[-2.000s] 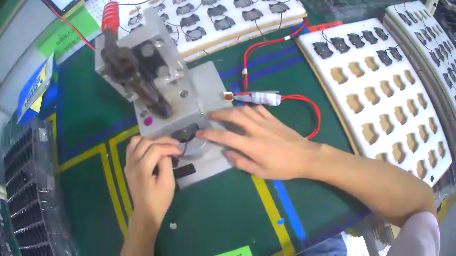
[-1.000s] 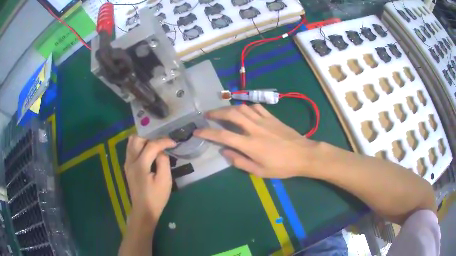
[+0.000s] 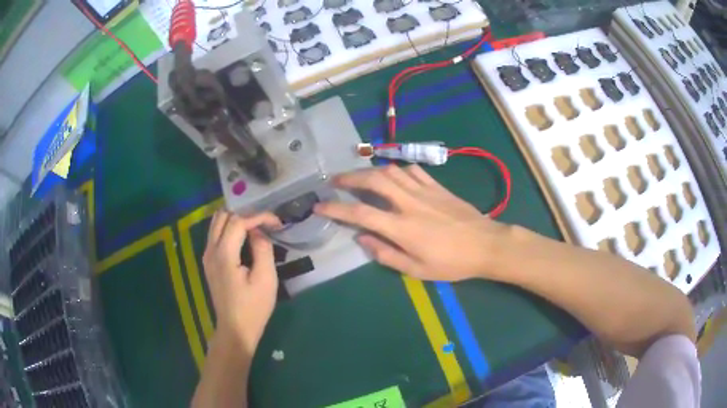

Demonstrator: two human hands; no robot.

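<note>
A dark speaker unit (image 3: pixel 298 209) sits in the round recess at the front of the grey metal test fixture (image 3: pixel 319 151). My right hand (image 3: pixel 422 223) lies over the fixture's right side, its index fingertip touching the unit's right edge. My left hand (image 3: pixel 243 275) is at the recess's left side, thumb and index fingertips close together at the unit's left edge; whether they pinch anything is too small to tell. The red toggle clamp handle (image 3: pixel 182 28) stands upright. A black fixture piece (image 3: pixel 296 267) lies at the plate's front edge.
The white-sleeved test lead connector (image 3: pixel 422 152) and looped red lead (image 3: pixel 507 179) lie right of the fixture. A partly filled foam tray (image 3: pixel 550 182) is further right. Filled foam trays (image 3: pixel 375 49) are behind. Clear blister trays (image 3: pixel 56 303) stand at the left edge, a blue-yellow sign (image 3: pixel 60 147) above.
My left thumb and index fingertips have shifted slightly at the unit's left edge. My right hand stays nearly in place. The view has moved a little.
</note>
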